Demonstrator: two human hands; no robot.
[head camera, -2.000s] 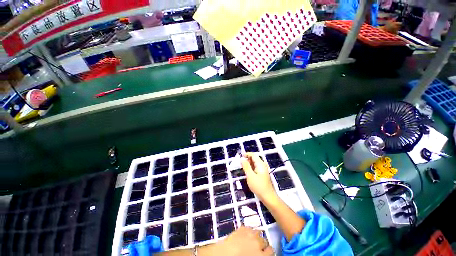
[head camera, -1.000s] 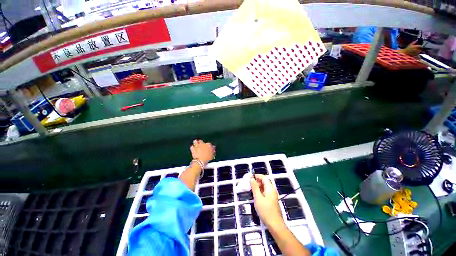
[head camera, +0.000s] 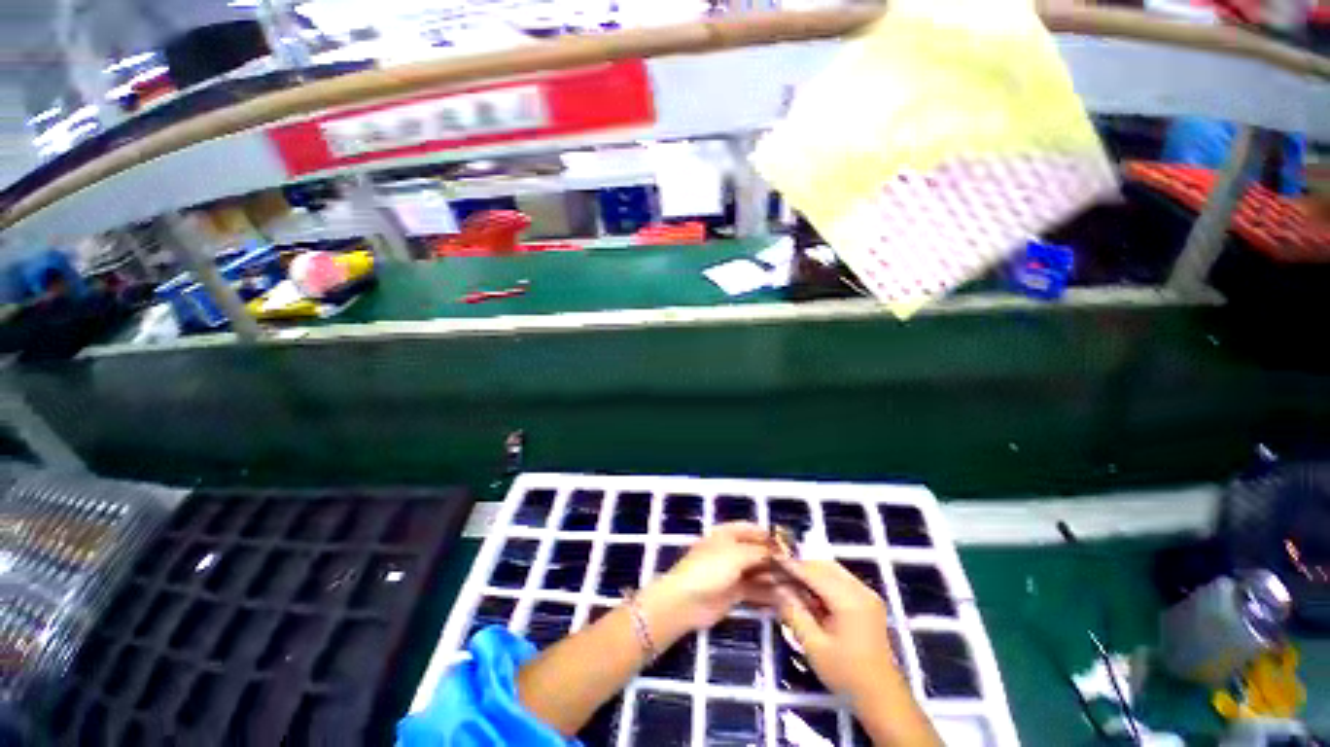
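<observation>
The white blister tray (head camera: 951, 562) lies in front of me with glossy black parts (head camera: 511, 563) in its pockets. My left hand (head camera: 715, 572), with a thin band on its wrist, and my right hand (head camera: 839, 620) meet over the tray's middle. Their fingertips hold a small dark electronic unit (head camera: 785, 546) between them, partly hidden and blurred. A bit of white shows on the tray below my right hand; I cannot tell what it is. Another small unit (head camera: 514, 450) lies on the dark green conveyor belt (head camera: 656, 401).
A black foam tray (head camera: 263, 613) and a clear blister tray (head camera: 66, 569) lie at the left. A sticker sheet (head camera: 948, 161) hangs from the rail. At the right are a dispensing bottle (head camera: 1218, 620), a black fan (head camera: 1291, 518), cables and a yellow item (head camera: 1266, 686).
My left hand has come back from the belt to meet my right hand over the tray, and a unit is now in the fingers. The view has turned left.
</observation>
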